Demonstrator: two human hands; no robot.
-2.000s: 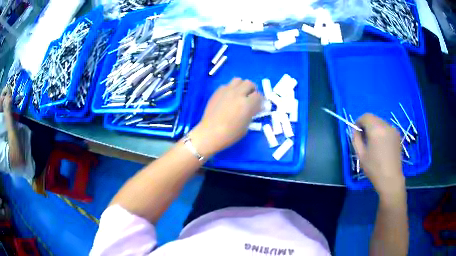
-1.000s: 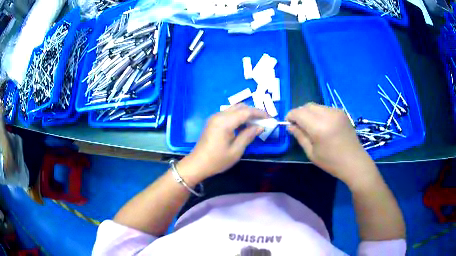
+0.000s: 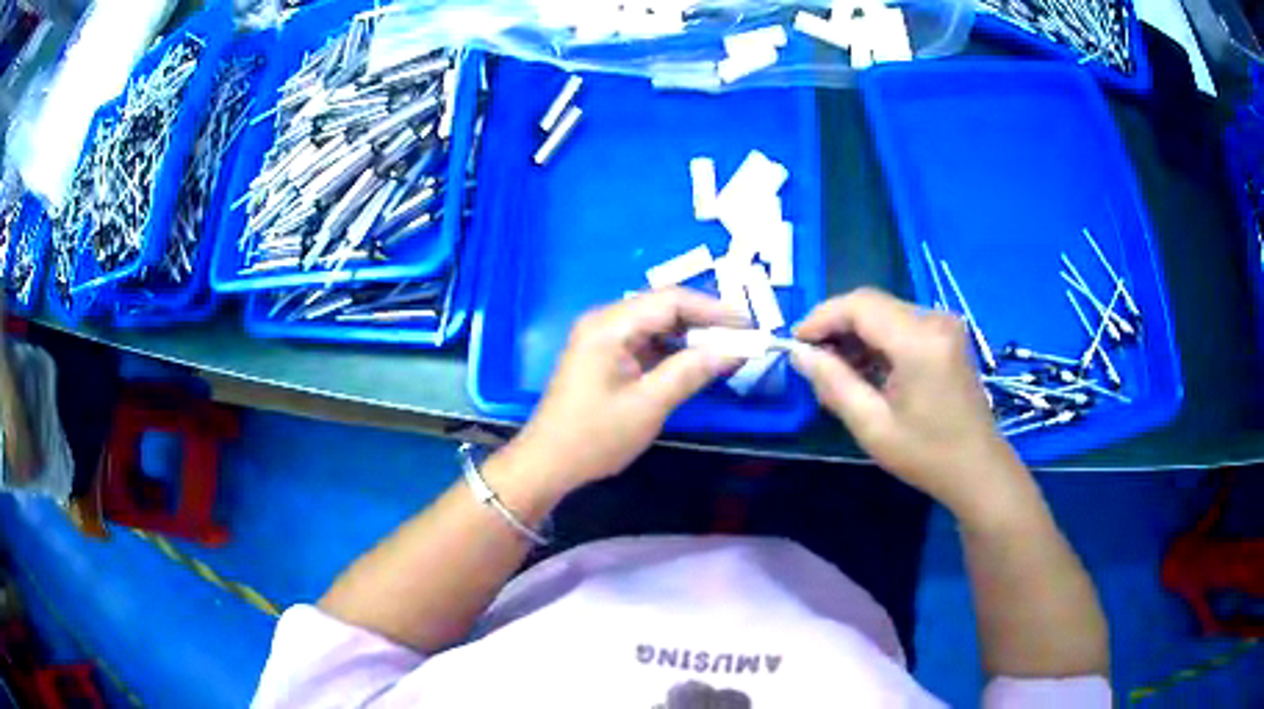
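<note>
My left hand (image 3: 617, 374) holds a white plastic sleeve (image 3: 728, 339) between thumb and fingers, over the front of the middle blue tray (image 3: 610, 208). My right hand (image 3: 887, 374) pinches at the sleeve's right end with thumb and forefinger. The thin rod is mostly hidden there by the fingers and sleeve. More white sleeves (image 3: 750, 194) lie in the right part of the middle tray, and two metal tubes (image 3: 559, 135) lie at its back left. Several thin rods with dark ends (image 3: 1033, 388) lie at the front of the right blue tray (image 3: 998, 166).
Stacked blue trays on the left hold a heap of silver tubes (image 3: 354, 166). Trays farther left hold thin rods (image 3: 132, 166). A clear plastic bag (image 3: 665, 56) with white sleeves lies behind the middle tray. Red stools (image 3: 160, 464) stand on the blue floor below the bench.
My right hand has moved from the right tray to the sleeve in my left hand. Since one second ago, the rod's visible length between the hands has shortened.
</note>
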